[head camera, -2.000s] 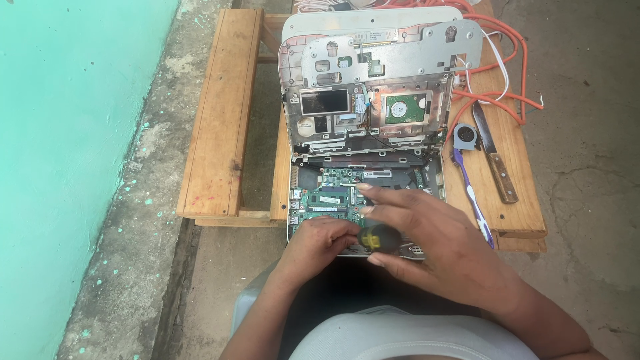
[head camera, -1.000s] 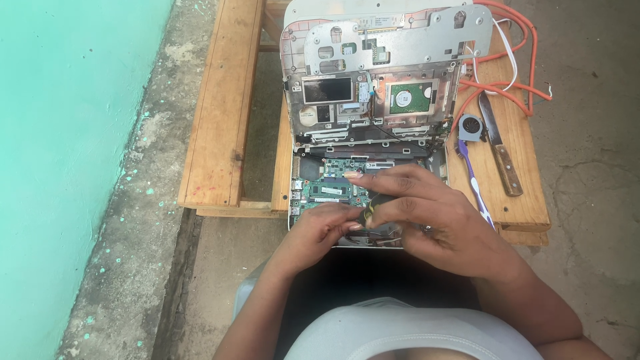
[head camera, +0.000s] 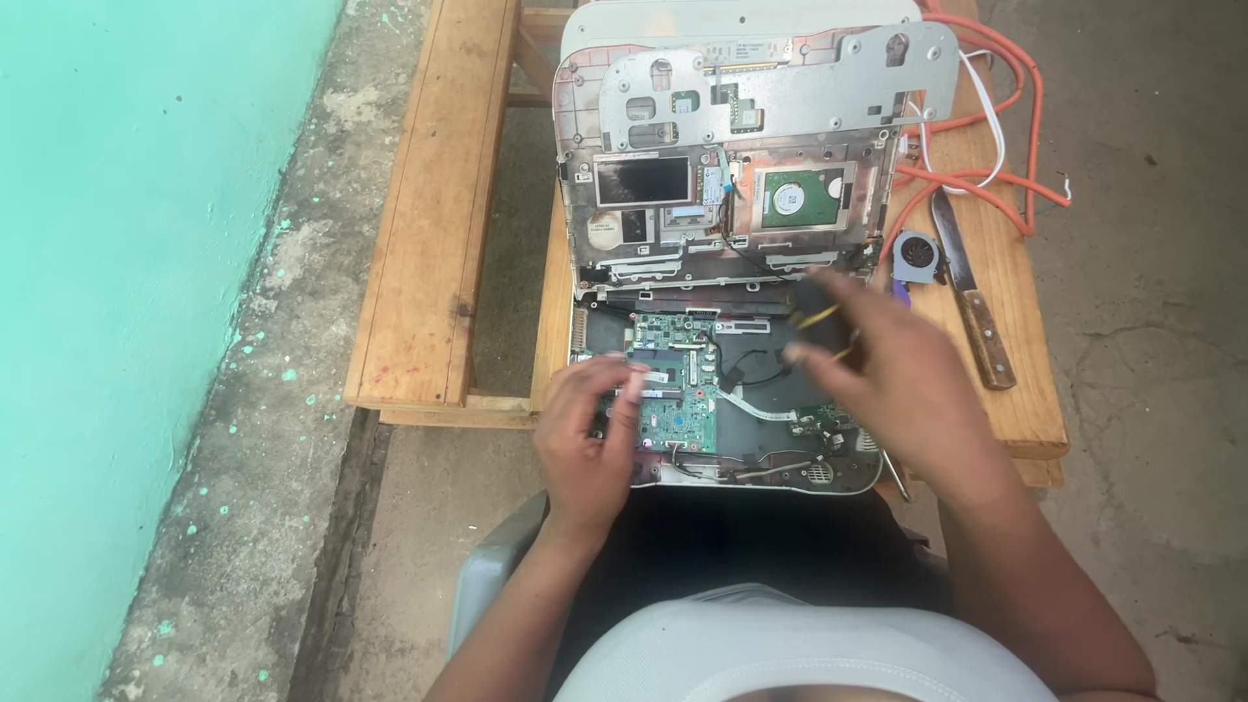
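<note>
An opened laptop lies in front of me, its lower shell (head camera: 760, 341) bearing a green circuit board (head camera: 687, 419). Its other half (head camera: 721, 253) stands tilted up behind, with a hard drive (head camera: 804, 198) in it and a loose metal plate (head camera: 780, 88) across its top. My left hand (head camera: 590, 429) is over the left side of the board, thumb and fingertips close together; whether a small part is between them cannot be told. My right hand (head camera: 892, 370) is blurred above the shell's right side, holding a black and yellow tool handle (head camera: 819, 317), probably a screwdriver's.
Right of the laptop, a wooden-handled knife (head camera: 987, 336) and a small cooling fan (head camera: 916, 256) lie on the wooden bench (head camera: 1033, 390). Orange cable (head camera: 1032, 127) and white cable (head camera: 994, 136) loop behind them. A wooden beam (head camera: 429, 214) runs along the left, near a green wall (head camera: 117, 244).
My right hand has moved right and away from my left hand, carrying the black and yellow handle. A second ago both hands met over the circuit board. My left hand has shifted left.
</note>
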